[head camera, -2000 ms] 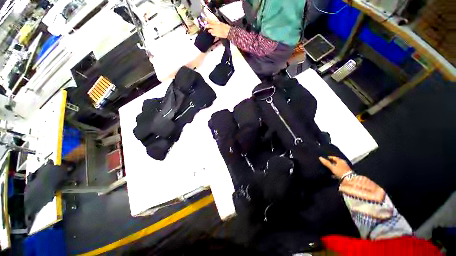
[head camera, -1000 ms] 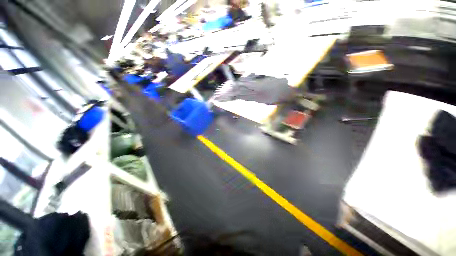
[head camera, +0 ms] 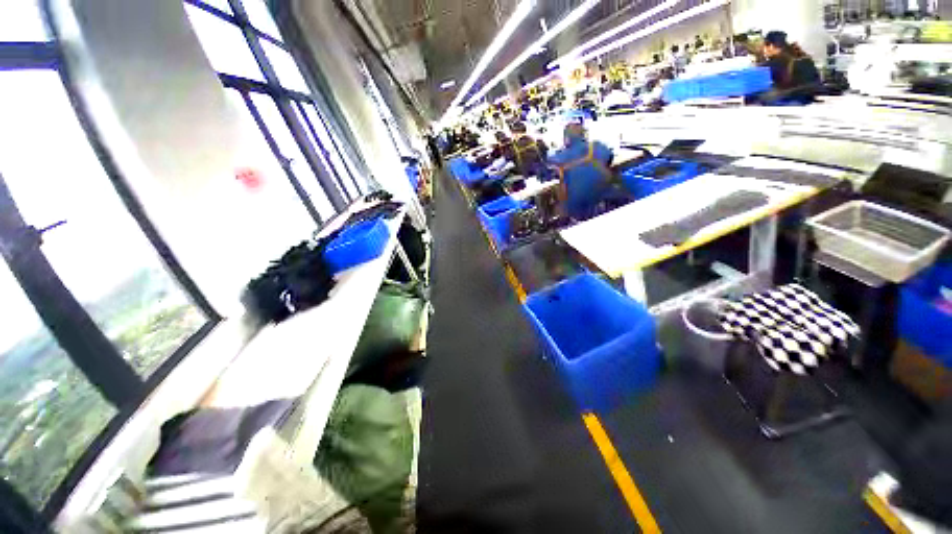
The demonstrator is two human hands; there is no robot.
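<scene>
Neither of my hands is in view. Nearest in front, a blue plastic bin (head camera: 597, 336) stands on the dark floor beside the yellow line, and no contents show inside it. Behind it is a white table (head camera: 684, 224) with flat dark pieces (head camera: 705, 219) lying on it. On the left, a long white shelf (head camera: 318, 355) runs under the windows. It holds a heap of black pieces (head camera: 290, 284), a blue bin (head camera: 357, 244) and a dark flat stack (head camera: 217, 436) at the near end.
A stool with a black-and-white checked cover (head camera: 790, 325) stands right of the bin. A white basket (head camera: 877, 238) is behind it. Green sacks (head camera: 365, 448) sit under the shelf. The aisle (head camera: 465, 365) runs ahead. Several people sit farther back, one in blue (head camera: 582, 172).
The view has swung left from the white table with black pieces to the window-side aisle. My hand, seen on the black pieces two seconds ago, is out of the picture.
</scene>
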